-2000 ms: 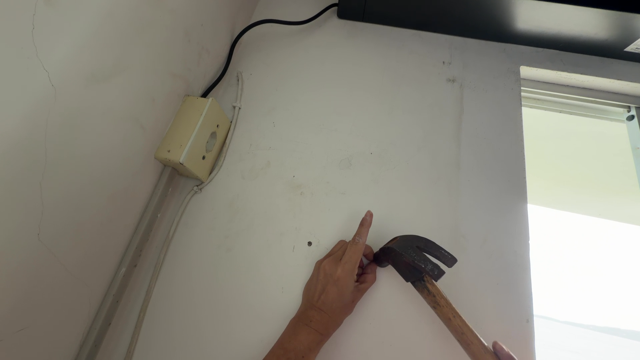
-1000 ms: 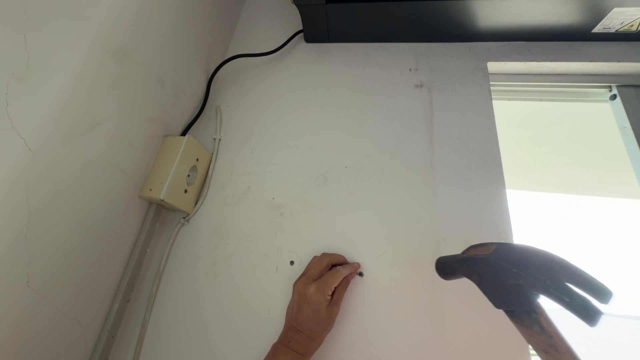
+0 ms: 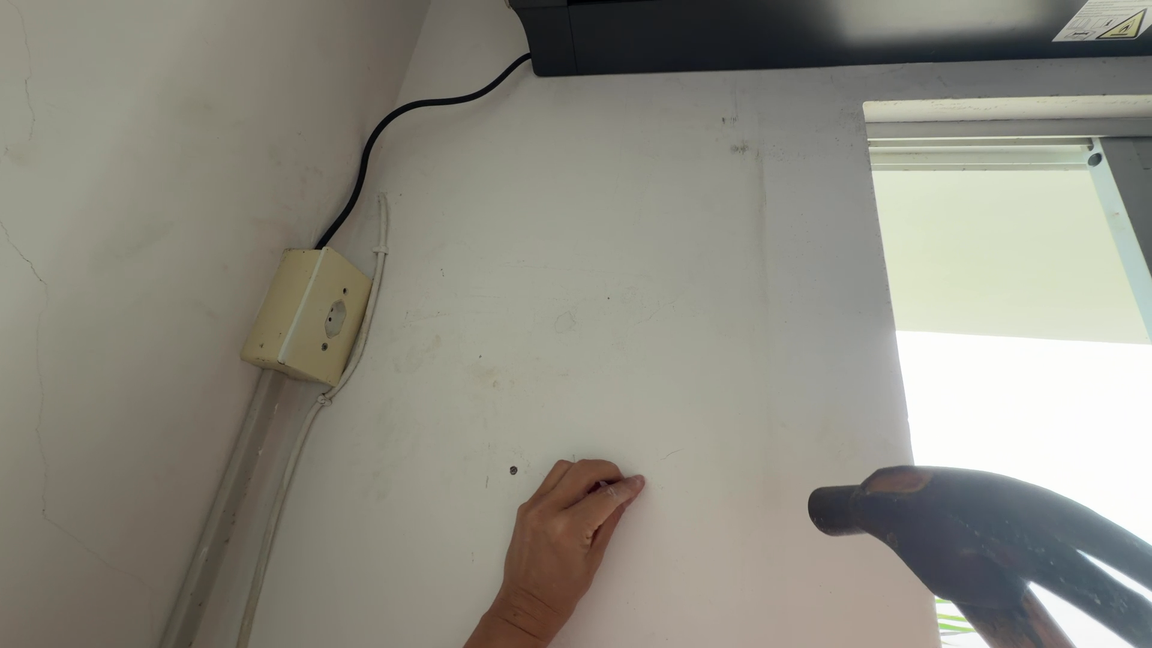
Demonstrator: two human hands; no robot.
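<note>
My left hand [image 3: 567,531] is against the white wall [image 3: 630,378] low in the middle, thumb and forefinger pinched together at its surface. Whether something small sits between those fingertips cannot be told. Just left of the knuckles, a small dark hole or plug [image 3: 513,470] marks the wall. At the lower right a claw hammer [image 3: 954,531] is raised, its striking face turned left and its wooden handle running out of the bottom of the view. The hand at that handle is out of sight.
A cream socket box [image 3: 310,315] is mounted at the left corner, with a black cable [image 3: 396,112] rising to a dark appliance [image 3: 720,36] at the top. Conduit [image 3: 225,504] and a pale cable [image 3: 286,486] run down from the box. A window [image 3: 1008,261] is at the right.
The hammer has moved right, away from my left hand, and looks larger. My left forefinger, extended two seconds ago, is now bent into the pinch. The dark spot by my fingertips a second ago is covered.
</note>
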